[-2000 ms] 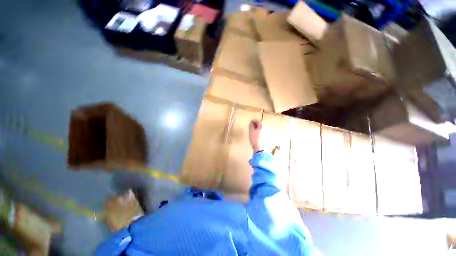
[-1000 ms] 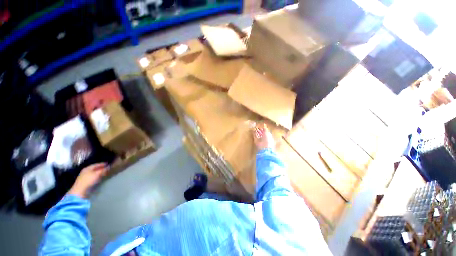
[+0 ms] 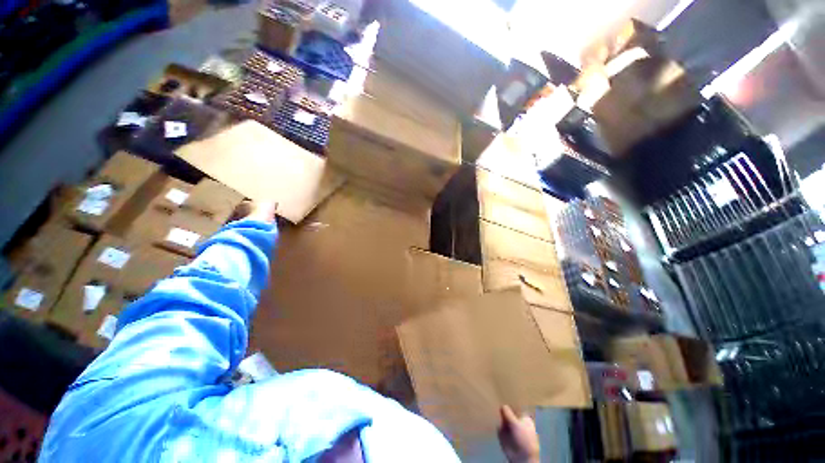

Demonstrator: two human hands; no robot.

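My right hand is at the bottom, right of centre, with its thumb on the near edge of a brown cardboard sheet that it holds over the cartons. My left arm reaches far forward to the upper left. My left hand is small and partly hidden at the near edge of a second cardboard sheet, and seems to grip it. A large brown carton surface lies between the hands.
A closed carton stands ahead, beside a dark opening. A row of cartons runs right of it, with a small dark object on top. Labelled cartons are left, tray stacks right, wire trolleys far right.
The view has swung to the right. My right hand now holds the loose sheet that lay on the cartons. My left hand has moved from the floor side to the far sheet.
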